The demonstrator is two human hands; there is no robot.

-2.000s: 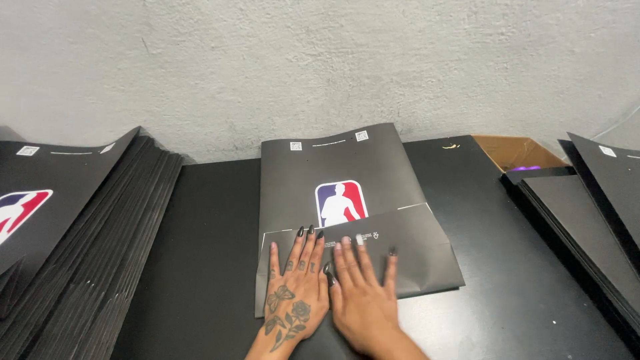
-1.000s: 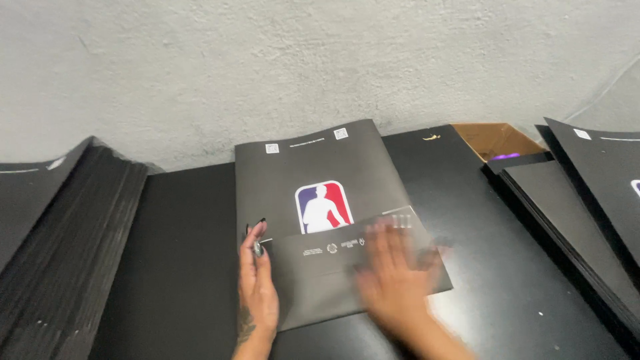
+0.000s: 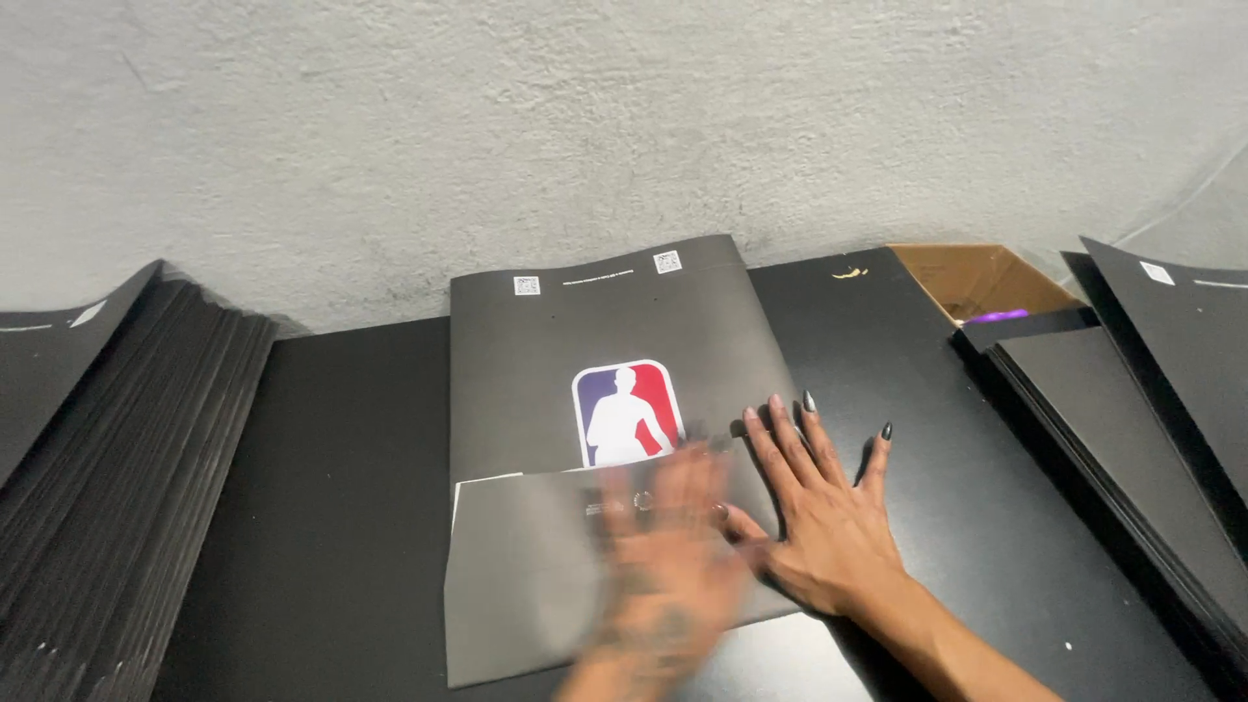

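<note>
A black paper bag [image 3: 526,380] with a red, white and blue logo lies flat on the black table, its lower end folded up over the front. My left hand [image 3: 668,556], blurred by motion, is over the middle of the folded flap; whether it touches cannot be told. My right hand [image 3: 829,507] rests palm down with fingers spread at the right edge of the bag, partly over the flap. Neither hand grips anything.
A thick stack of black paper bags [image 3: 127,468] stands at the left. More black bags [image 3: 1121,419] are piled at the right, beside an open cardboard box [image 3: 985,278] holding something purple. A rough grey wall [image 3: 624,127] rises behind the black table [image 3: 341,468].
My left hand has moved from the bag's left edge to the middle of the flap. My right hand has shifted to the bag's right edge.
</note>
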